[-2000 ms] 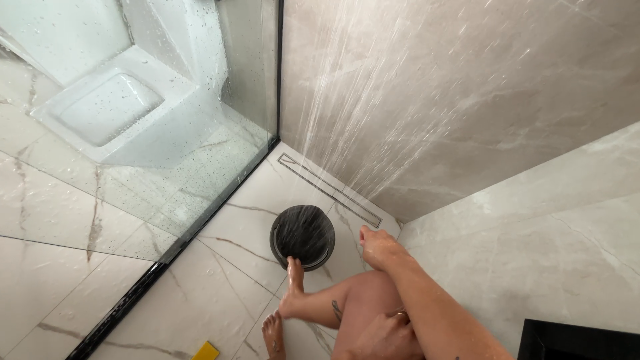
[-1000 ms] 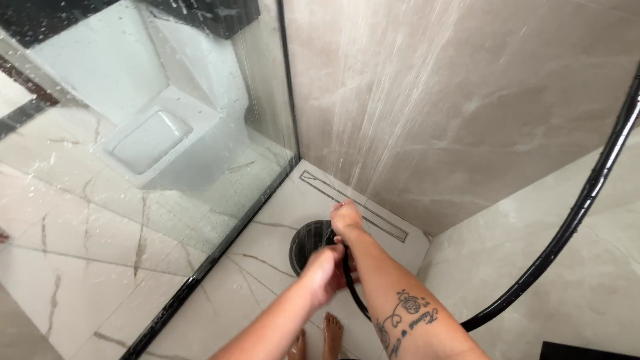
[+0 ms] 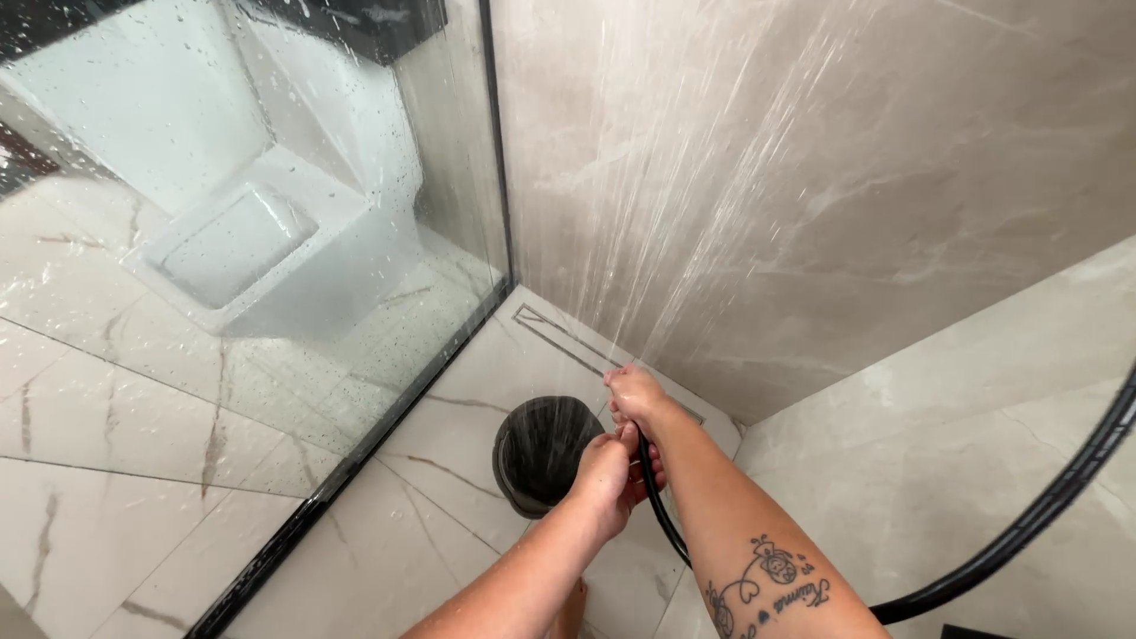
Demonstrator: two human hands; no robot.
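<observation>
Both hands meet just right of a dark round bucket [image 3: 546, 453] on the tiled shower floor. My left hand [image 3: 611, 475] is closed around the end of a black shower hose [image 3: 655, 497], its palm partly turned up. My right hand [image 3: 635, 395] is above and against it, fingers curled near the hose end; whether it grips the hose or something small is hidden. The hose runs down under my right forearm and comes out at the lower right. Water falls in streams over the bucket and hands.
A glass panel with a black bottom rail [image 3: 306, 519] stands at left, a white toilet [image 3: 293, 240] behind it. A linear floor drain [image 3: 564, 342] lies along the stone-look wall [image 3: 799, 177]. A foot shows below my left forearm. A black edge [image 3: 976, 632] shows at bottom right.
Two seconds ago my hands were near my raised leg, with one foot at the bucket's rim. Now both hands are together by the bucket, and the black hose has come into view.
</observation>
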